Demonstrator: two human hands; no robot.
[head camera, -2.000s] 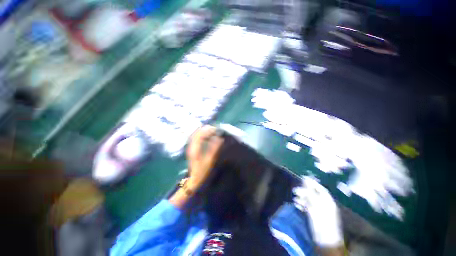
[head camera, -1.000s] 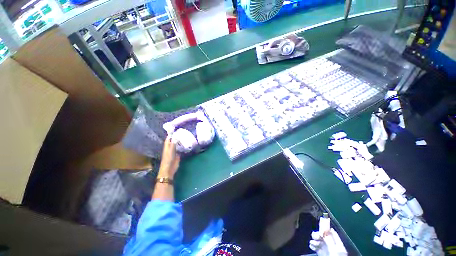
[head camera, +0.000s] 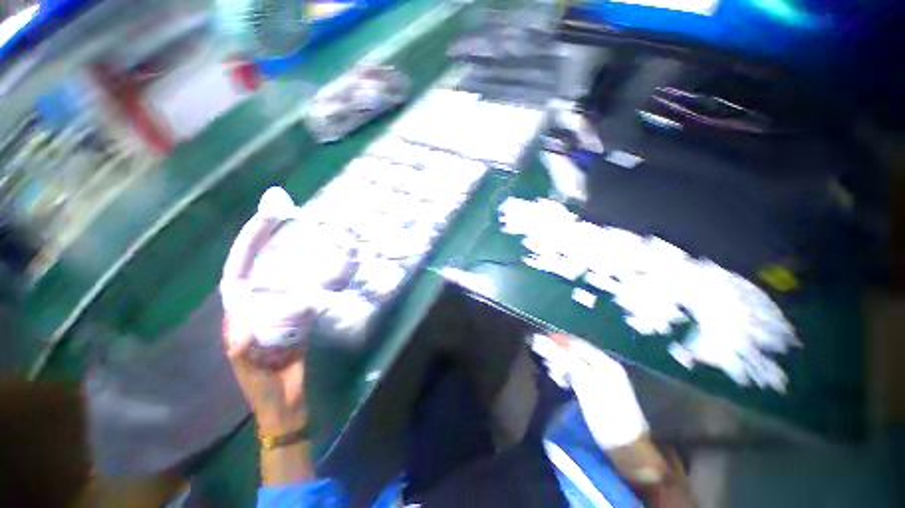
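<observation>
My bare left hand (head camera: 268, 382), with a gold band on the wrist, grips the pale pink and white headset (head camera: 278, 288) from below. The headset appears raised at the near left end of the trays, one pointed ear up, and hides part of them. My right hand (head camera: 593, 387), in a white glove, is at the bench's near edge, fingers towards the left. Blur hides whether it holds anything. A heap of small white pieces (head camera: 655, 283) lies on the green bench beyond my right hand.
Blister trays (head camera: 417, 184) of white parts run away from the headset. A grey bubble bag (head camera: 164, 382) is left of my left hand. Another headset-like bundle (head camera: 357, 99) lies beyond the trays. A black mat (head camera: 695, 179) and yellow item (head camera: 778, 277) are right. Cardboard shows lower left.
The view has swung right and blurred. My left hand, at the headset on the bubble bag one second ago, now grips it away from the bag. My right hand remains near the bench edge.
</observation>
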